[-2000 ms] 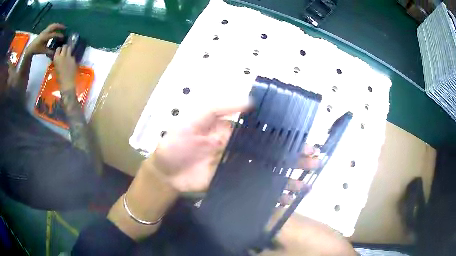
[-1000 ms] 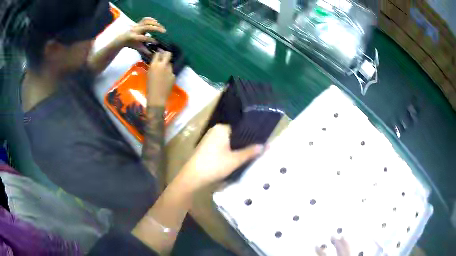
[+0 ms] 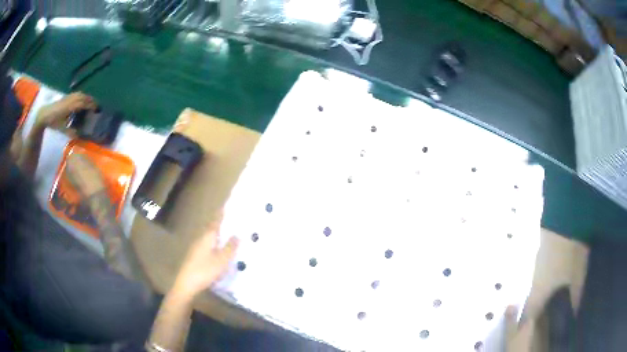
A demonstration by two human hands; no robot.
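Observation:
A large white blister tray point(image 3: 405, 227) with scattered dark holes lies in front of me, empty of frames. My left hand point(image 3: 206, 258) is at its left edge, the fingers over the rim. My right hand point(image 3: 510, 320) is at its lower right edge; only a blurred bit of it shows, and its grip cannot be made out. A pile of black frames point(image 3: 185, 148) with an open centre lies on the tan cardboard point(image 3: 223, 141) left of the tray.
A neighbouring worker's arm point(image 3: 103, 213) reaches over an orange tray point(image 3: 127, 168) at the left. Stacked white trays point(image 3: 595, 124) stand at the right. A white charger or cable point(image 3: 362, 29) and small dark items point(image 3: 447, 69) lie beyond the bench edge.
The black frames have left my left hand and lie on the cardboard. My left hand has moved to the tray's left edge. The view has swung to the right.

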